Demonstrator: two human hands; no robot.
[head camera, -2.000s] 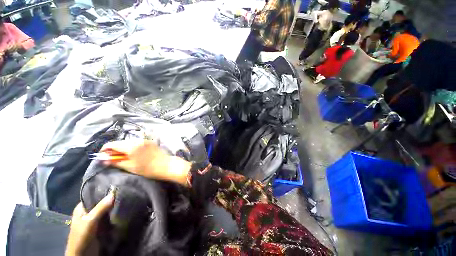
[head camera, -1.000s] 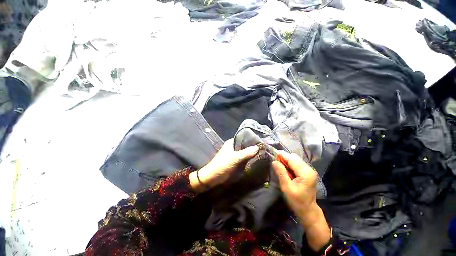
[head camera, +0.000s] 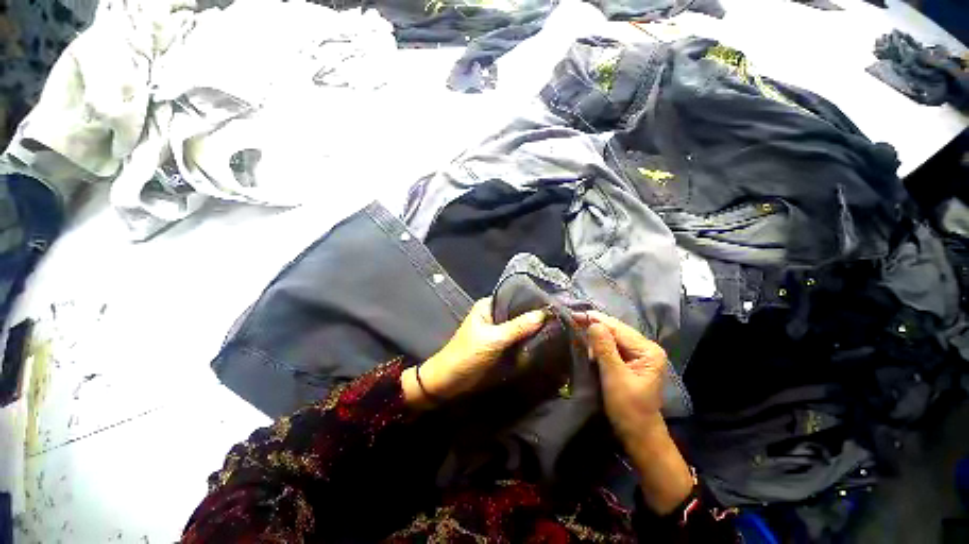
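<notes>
A dark grey garment (head camera: 329, 292) with a paler grey inside lies on the white table's near edge and over my lap. A button strip with pale buttons runs along its left panel. My left hand (head camera: 478, 356) pinches a folded edge of the garment between thumb and fingers. My right hand (head camera: 629, 372) closes at the same edge, just right of the left fingertips. The snips show only as a small bit of red at the right fingertips; their blades cannot be made out.
Dark garments with yellow-green embroidery (head camera: 765, 138) are heaped at the right and hang past the table edge. Pale garments (head camera: 170, 117) lie at the far left. More dark cloth (head camera: 922, 69) is at the far right. The white table (head camera: 117, 351) has marks at the left.
The view has swung from the room to the table. Since one second ago, my right fingers have closed in at the garment edge, and less of the red snips shows.
</notes>
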